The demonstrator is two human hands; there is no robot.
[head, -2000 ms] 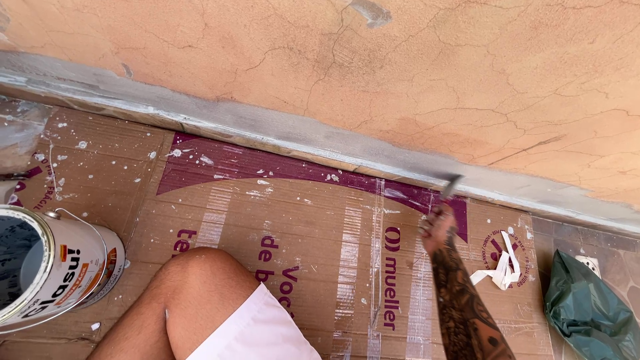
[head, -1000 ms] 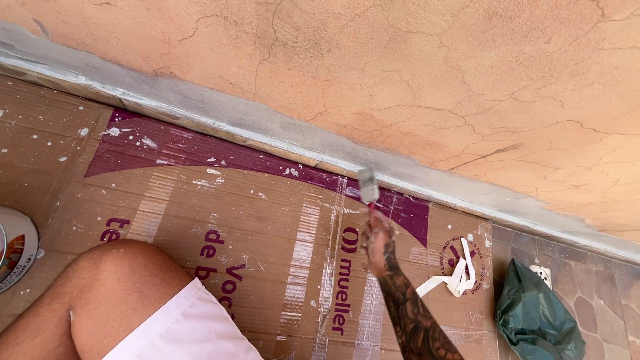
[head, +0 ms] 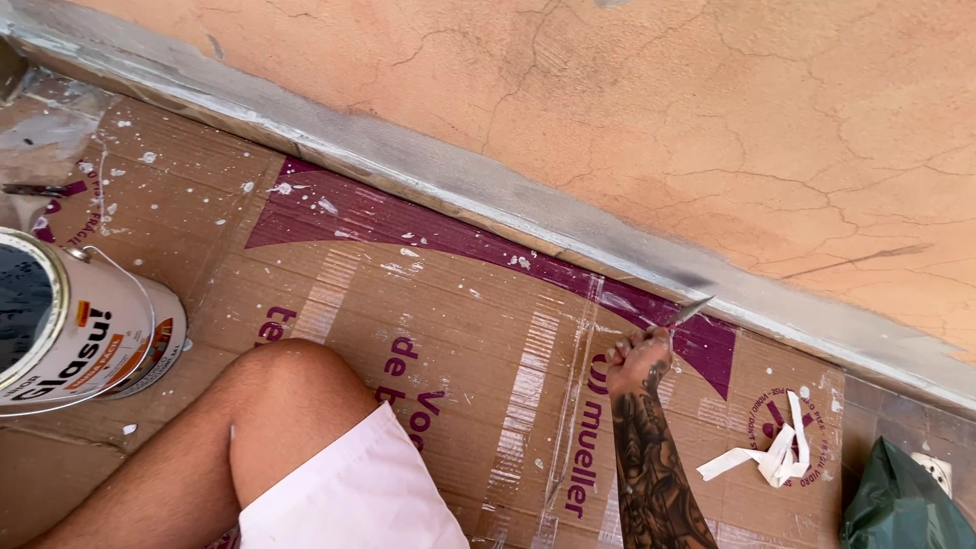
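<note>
My right hand (head: 642,357) is closed around the handle of a paintbrush (head: 690,310), right of centre. The brush is seen edge-on, its tip at the lower edge of a grey painted band (head: 488,183) along the foot of the wall. A dark shadow lies on the band beside the tip; whether the bristles touch the wall I cannot tell. Beneath the hand lies flattened cardboard (head: 457,305) with purple print and white paint spatters. My left hand is out of view. An open paint can (head: 114,328) with a wire handle stands at the left, dark inside.
The orange wall (head: 686,130) is cracked. Crumpled white tape strips (head: 778,454) lie on the cardboard at the right, near a green plastic bag (head: 903,499) and an electrical socket (head: 934,469). A dark tool (head: 34,190) lies at the far left. My bent knee (head: 297,381) is over the cardboard.
One second ago the brush showed its broad face; now it is seen edge-on, in my right hand throughout. The view has swung left, bringing the paint can back into fuller sight.
</note>
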